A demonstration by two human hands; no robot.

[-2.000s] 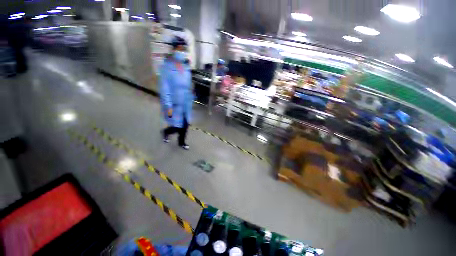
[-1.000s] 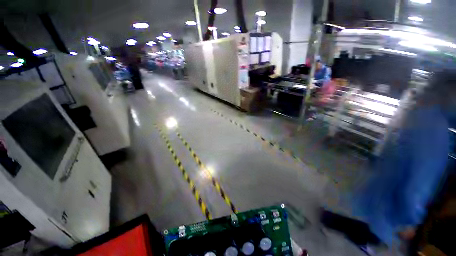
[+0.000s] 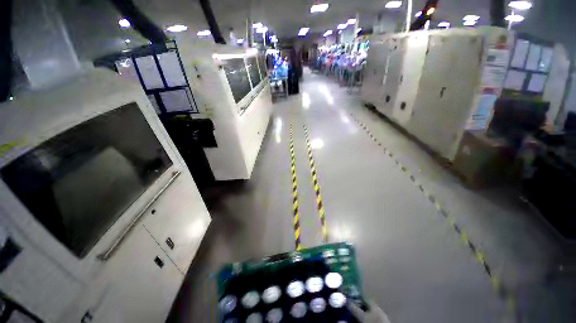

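Observation:
A green circuit board [image 3: 351,265] crowded with rows of pale-topped dark capacitors [image 3: 295,288] is at the bottom centre, held up in front of me above the floor. Its near part is cut off by the picture's edge. My right hand [image 3: 371,311], pale and blurred, is at the board's lower right edge, with its fingers on the board's side. Most of that hand is out of the picture. My left hand is not in view.
Large white machines [image 3: 151,233] with dark windows stand along the left. Pale cabinets [image 3: 436,94] and a brown box [image 3: 483,158] stand on the right. Yellow-black tape [image 3: 294,189] runs along the aisle floor. Distant people and benches are blurred.
The view has swung right to left and now looks straight down the aisle. The walking person and the red-topped box have left the picture. More capacitor rows show.

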